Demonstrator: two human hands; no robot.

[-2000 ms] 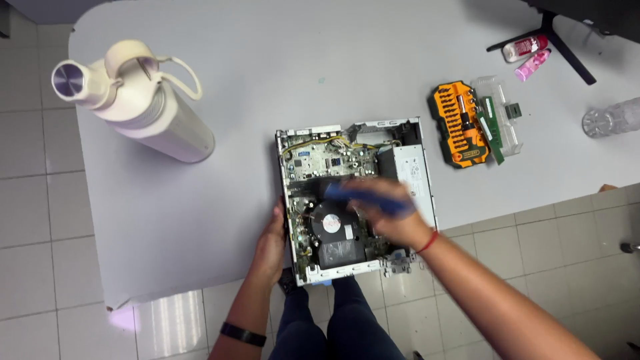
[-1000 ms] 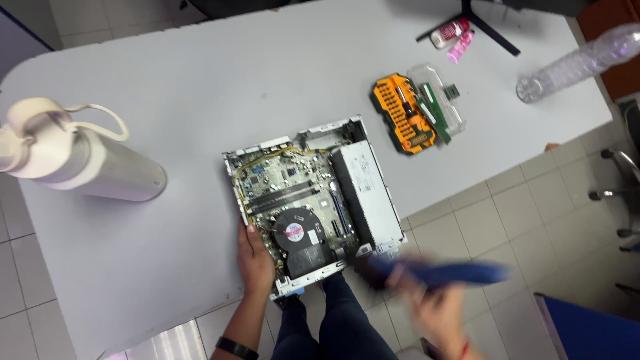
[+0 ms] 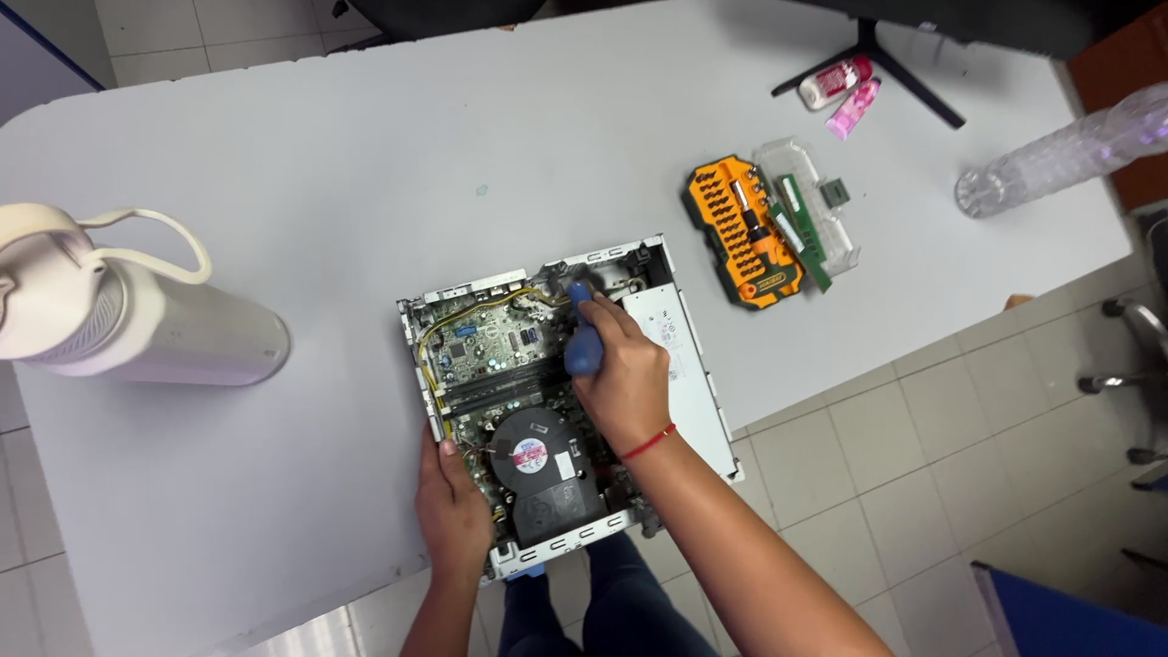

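Note:
An uncovered desktop computer chassis [image 3: 566,545] lies at the table's near edge, its motherboard [image 3: 488,338], black blower fan [image 3: 538,456] and silver power supply [image 3: 680,365] exposed. My left hand [image 3: 453,511] grips the left side wall of the chassis, thumb on top. In my right hand [image 3: 625,374] is a blue-handled brush [image 3: 582,351]. Its dark, blurred bristles are at the far inner side of the chassis, near the yellow cable [image 3: 456,315]. Black memory slots [image 3: 502,388] run left of my right hand, which covers part of the board.
An orange screwdriver bit case [image 3: 730,228] with green memory modules [image 3: 798,228] on its clear lid lies to the right. A cream bottle [image 3: 201,328] stands left; a clear plastic bottle [image 3: 1031,173], small tubes [image 3: 853,109] and a monitor stand [image 3: 867,36] are at the right.
My right hand with the blue brush was off the chassis's near right corner one second ago; it is now over the far inner part. My left hand stays on the left side.

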